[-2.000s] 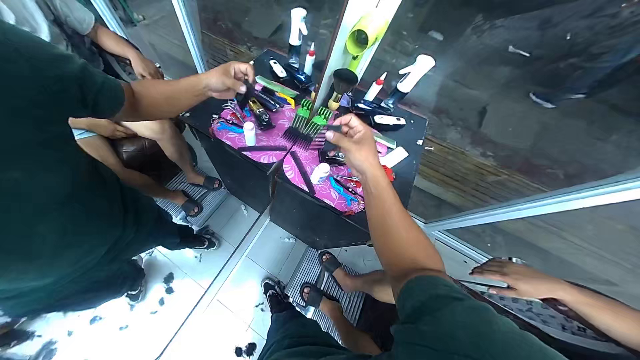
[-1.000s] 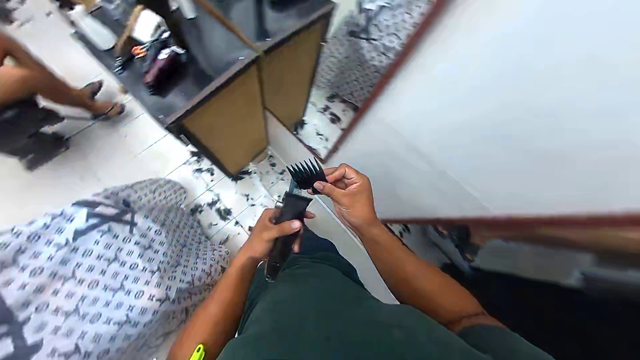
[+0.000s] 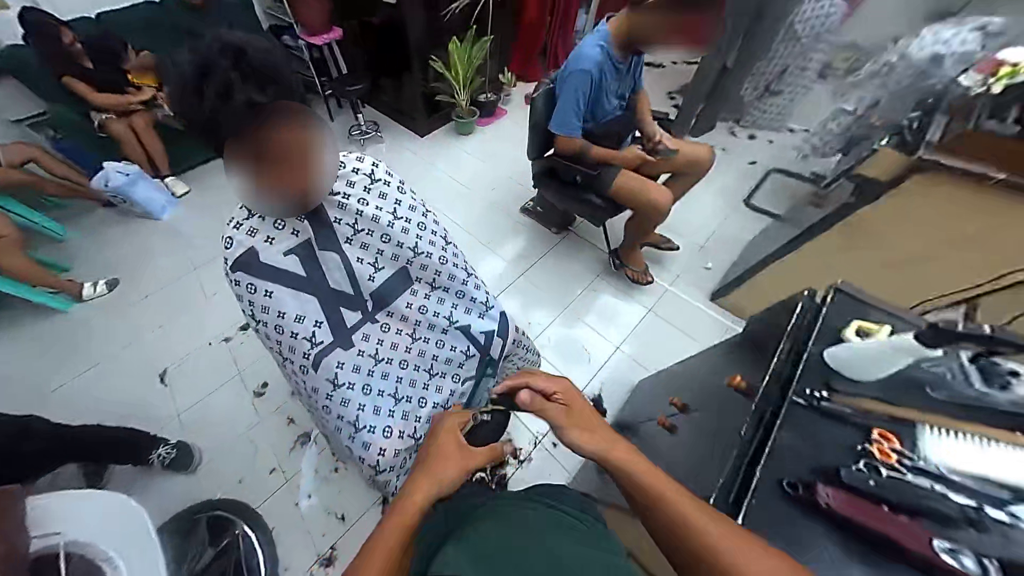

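At the lower middle my left hand (image 3: 460, 448) holds a dark hair clipper (image 3: 486, 430), seen end-on and partly covered by the fingers. My right hand (image 3: 552, 404) pinches a small dark piece at the clipper's head, likely the guard comb; its teeth are not clear. Beyond both hands sits a person under a white patterned barber's cape (image 3: 360, 296), with curly dark hair (image 3: 232, 80). The cape's lower edge lies behind my hands; whether they touch it I cannot tell.
On the black counter (image 3: 776, 496) at right lie a maroon clipper (image 3: 876, 520), orange-handled scissors (image 3: 884, 446), a white brush (image 3: 968, 456) and a white spray bottle (image 3: 872, 356). Another person sits in a black chair (image 3: 544, 148). A round black stool (image 3: 220, 540) stands lower left.
The view has swung widely from the mirror and counter to the caped person. Two seconds ago my hands were apart over the counter; one second ago they had come together at the clipper and guard comb.
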